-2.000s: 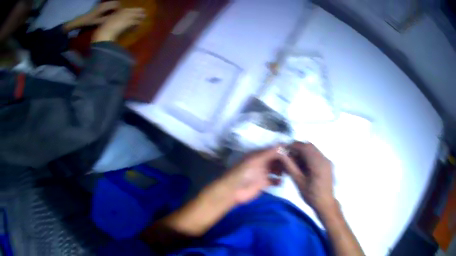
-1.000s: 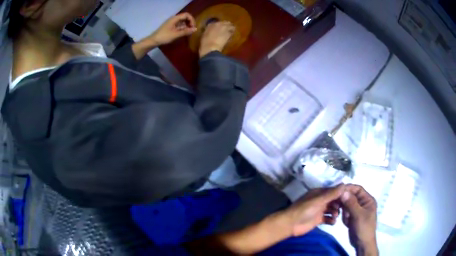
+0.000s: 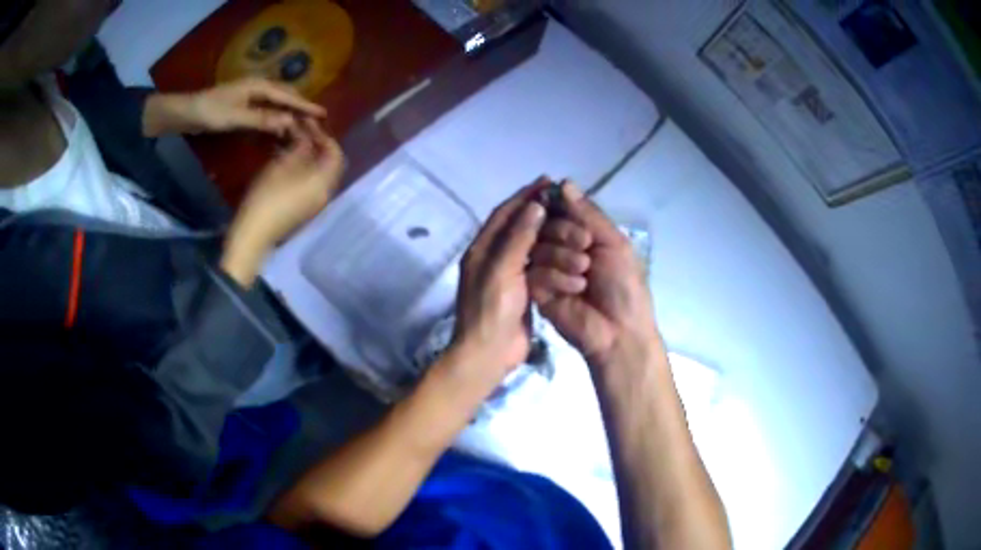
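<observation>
A small dark metal part (image 3: 554,198) is held up between the fingertips of both my hands. My left hand (image 3: 498,274) grips it from the left side and my right hand (image 3: 598,274) from the right, with its other fingers curled. Much of the part is hidden by the fingers. The clear plastic parts bag (image 3: 523,385) lies on the white table below my hands, mostly covered by them and my left forearm. A clear plastic tray (image 3: 360,269) lies to the left, with one dark piece (image 3: 417,232) in it.
A coworker's hands (image 3: 282,193) are at the left, before a red-brown box (image 3: 403,48) with a yellow round plate (image 3: 323,32) bearing two dark circles. A white tray or sheet (image 3: 694,392) lies right of my right forearm. A framed sheet (image 3: 807,102) is at the upper right.
My hands have risen from low over the table, beside the bag, to the middle of the view, and the dark part now shows. The coworker's hands have come off the yellow plate. The view has shifted.
</observation>
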